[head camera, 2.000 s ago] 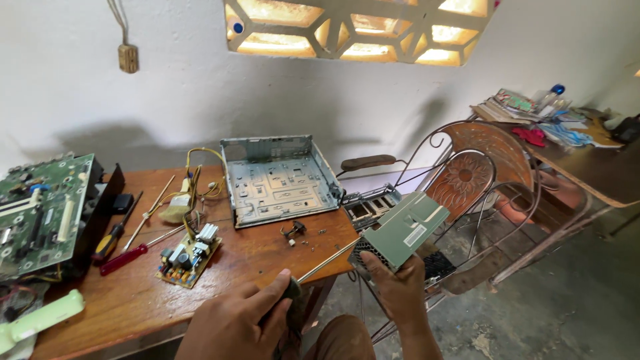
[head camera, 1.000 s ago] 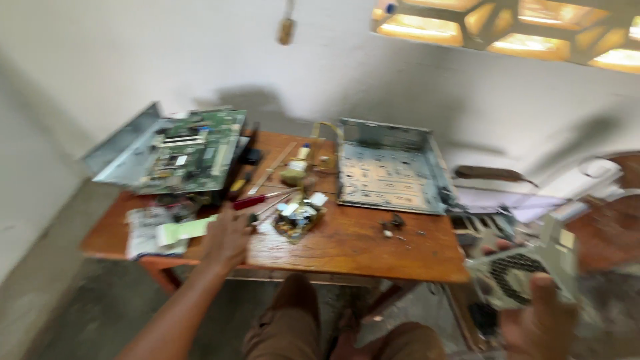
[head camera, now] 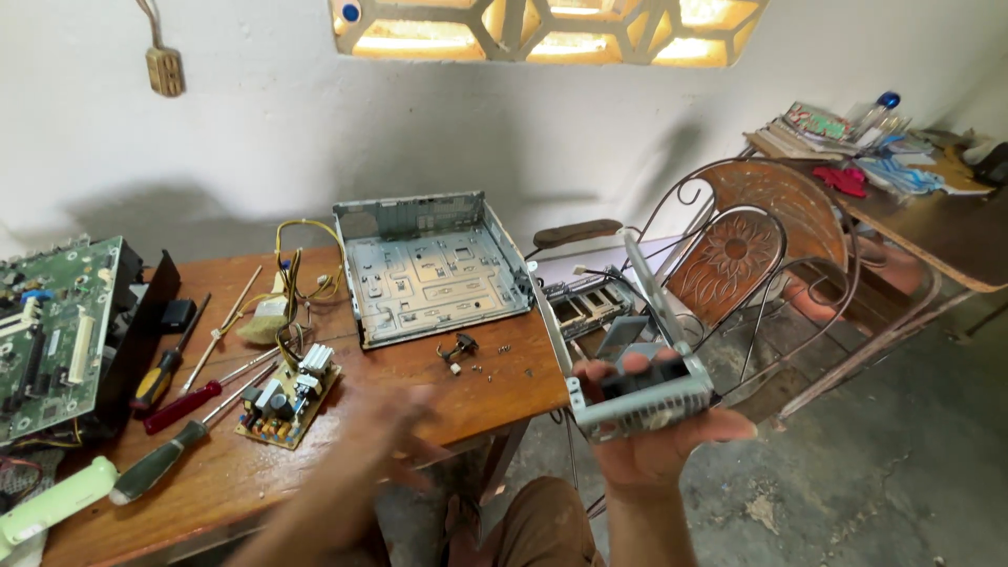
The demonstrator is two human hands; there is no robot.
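Note:
My right hand (head camera: 654, 441) holds a metal power supply housing (head camera: 642, 398) from below, beyond the table's right edge; its inside faces up and a dark part, probably a fan, shows between the fingers. Blurred, my left hand (head camera: 394, 433) hovers over the table's front edge, fingers apart, with nothing seen in it. A power supply circuit board (head camera: 291, 398) with yellow wires lies left of it. Beside the board are a screwdriver with a dark green handle (head camera: 161, 465), one with a red handle (head camera: 185, 405) and one with a yellow and black handle (head camera: 160, 378).
An open metal computer case tray (head camera: 441, 276) stands at the back of the wooden table (head camera: 378, 386), small screws and a socket with wires (head camera: 458, 346) before it. A green motherboard (head camera: 63, 339) is at left, near a brush (head camera: 264, 319). A chair (head camera: 732, 252) stands at right.
The green-handled screwdriver, in my left hand two seconds ago, now lies on the table. My left hand has come back right from the tools. The housing has been turned so its inside shows.

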